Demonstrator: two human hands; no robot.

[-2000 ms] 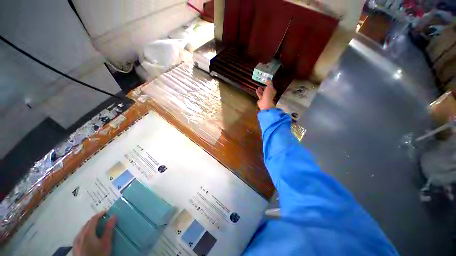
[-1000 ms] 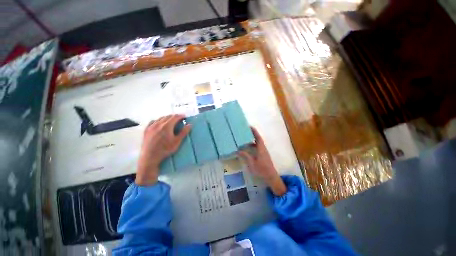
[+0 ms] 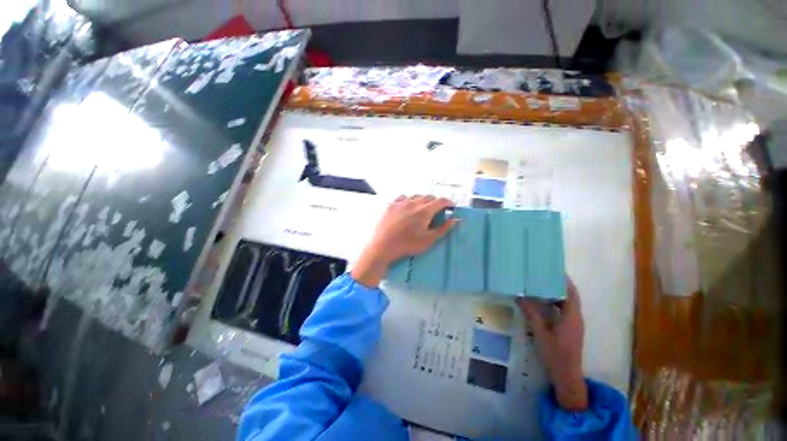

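A row of several teal cartons [image 3: 505, 250] stands side by side on the white printed cover sheet [image 3: 388, 344], right of the picture's middle. My left hand [image 3: 409, 229] holds the row's left end, fingers over the top left corner. My right hand [image 3: 555, 334] is at the lower right corner, its fingers against the last carton. The cartons touch each other. Parts of the leftmost carton are hidden under my left hand.
A green surface [image 3: 203, 112] littered with labels lies at the left. Orange-brown tape edging [image 3: 483, 107] runs along the table's far side. Shiny taped surface [image 3: 695, 284] is at the right. Clear crinkled film [image 3: 690, 65] lies at the upper right.
My right hand has come back from the machine outlet to the cartons. Both hands now hold the row. The view has turned left, and the row lies straighter.
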